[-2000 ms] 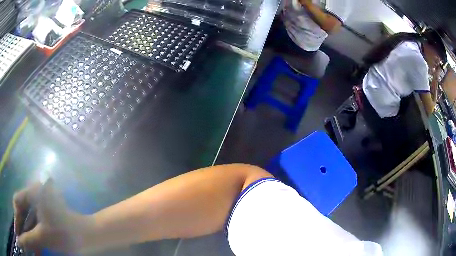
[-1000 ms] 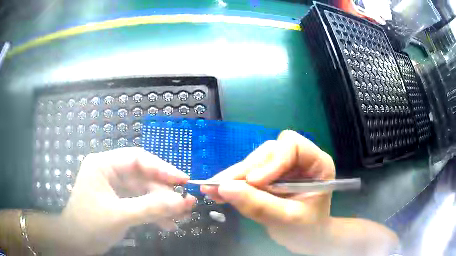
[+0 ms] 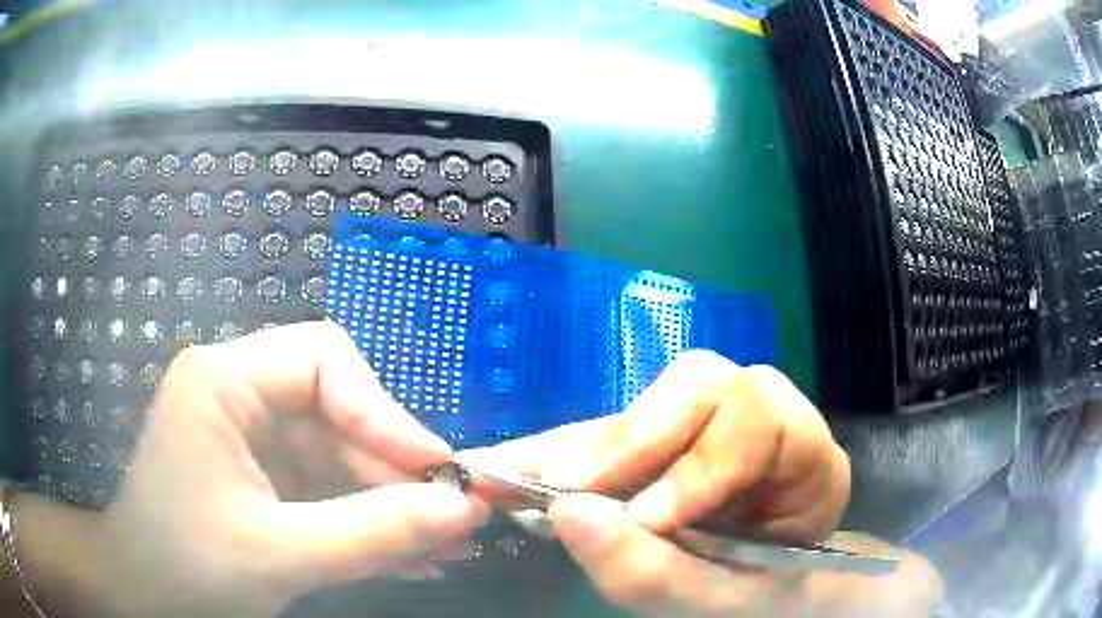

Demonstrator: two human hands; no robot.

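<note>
My left hand (image 3: 266, 471) is bare and pinches a small round component (image 3: 450, 476) between thumb and forefinger. My right hand (image 3: 713, 471) holds silver tweezers (image 3: 786, 553), whose tips meet the component at my left fingertips. A translucent blue sheet (image 3: 550, 320) with rows of tiny whitish pads (image 3: 405, 320) lies across the right part of a black component tray (image 3: 550, 181). The tray's round pockets hold silver-ringed discs. My hands cover the tray's lower part. A whitish piece shows partly beneath the tweezers. Whether a pad is at the tips cannot be told.
Stacked black trays (image 3: 834, 278) stand at the right on the green mat (image 3: 677, 181). Clear plastic trays (image 3: 1069, 229) are at the far right. A yellow line (image 3: 713, 15) runs along the top edge.
The view has swung from the stools and other people back to the tray. Since one second ago, the tweezers tilt more steeply at the component, and more of the blue sheet shows.
</note>
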